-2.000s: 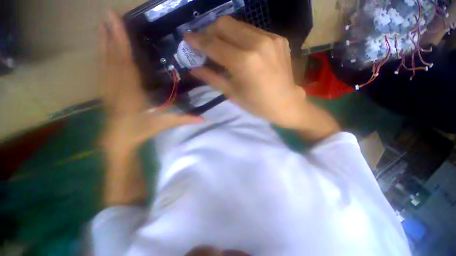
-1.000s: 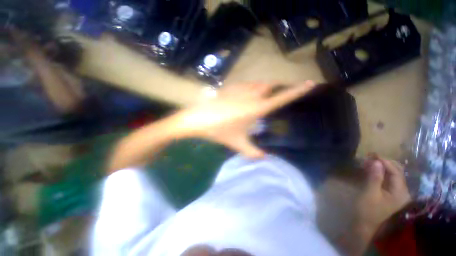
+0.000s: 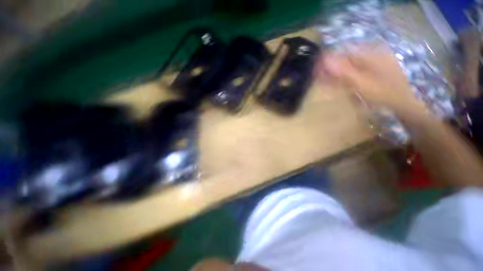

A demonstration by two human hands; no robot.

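Observation:
My right hand (image 3: 370,71) is blurred. It reaches over the bench between the rightmost housing and the stock of silvery-white units (image 3: 423,79). Its fingertips show close to that housing's edge; touch or grip cannot be told. The rightmost black housing (image 3: 288,77) lies on the bench with a bare tan round hole. Two more housings with bare holes lie to its left, the middle one (image 3: 233,71) and one with a thin black loop (image 3: 198,71). My left hand is not in view.
The long tan bench (image 3: 254,143) runs from lower left to upper right. Dark housings with bright discs (image 3: 172,159) stand grouped at its left. Red objects (image 3: 416,172) show below the bench. The floor (image 3: 106,47) is green.
The view has swung right along the bench. The housing at my lap is no longer seen there. My left hand has left the picture; my right hand has moved up over the bench.

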